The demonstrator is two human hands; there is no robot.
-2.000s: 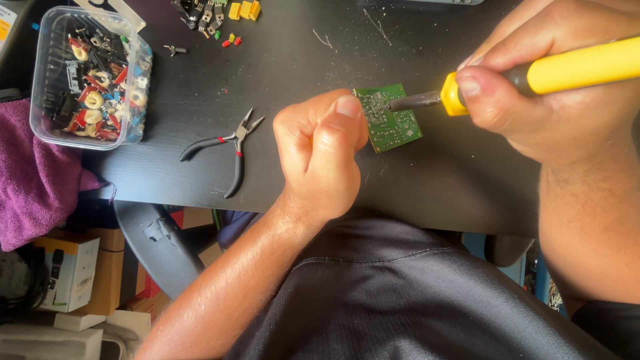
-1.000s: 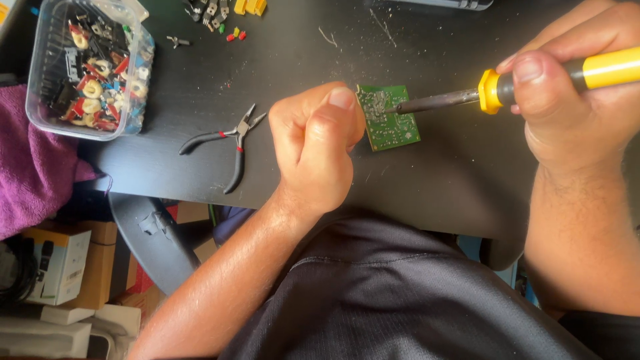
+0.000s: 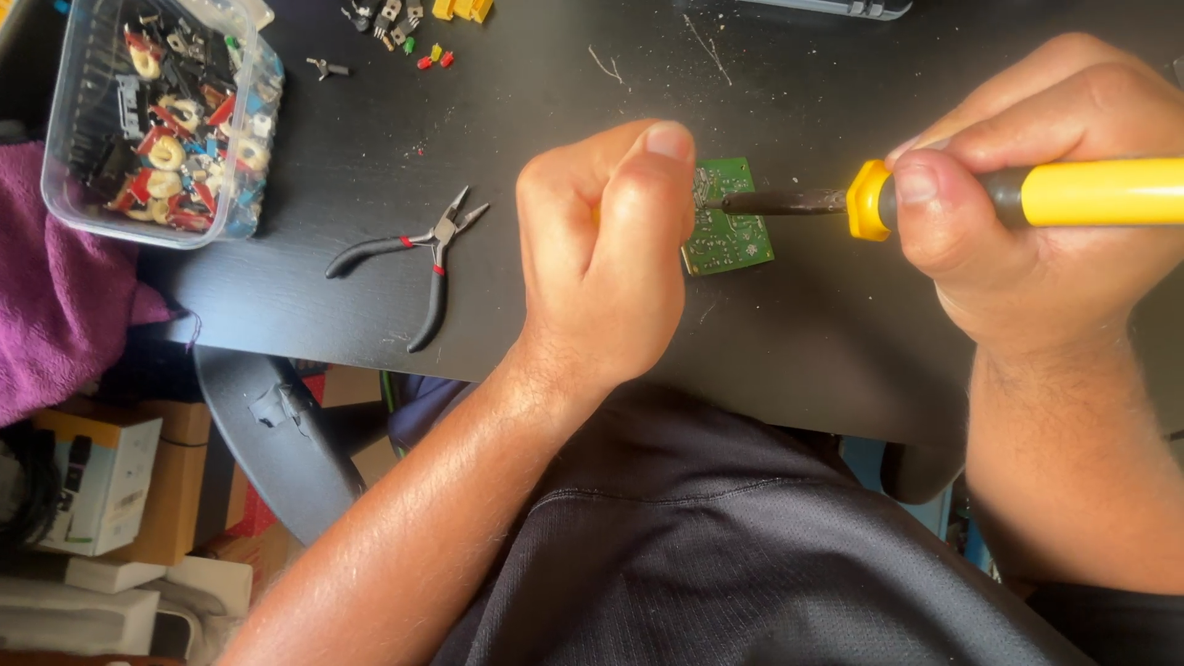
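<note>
My right hand grips the yellow handle of a soldering iron. The iron's dark shaft points left, and its tip reaches the solder side of a green circuit board. My left hand is closed in a fist at the board's left edge and covers part of it. A small yellow bit shows between its fingers; whether it grips that, the board or a part under it is hidden. Left of this hand, small pliers with dark handles lie on the black desk with their jaws slightly apart.
A clear plastic tub full of electronic parts stands at the upper left. Near it lie a small metal part, red and green bits and yellow components. Wire clippings lie beyond the board. A purple cloth hangs at the left.
The soldering iron's tip has shifted left over the board, with my right hand following. My left hand stays at the board's left edge, still closed.
</note>
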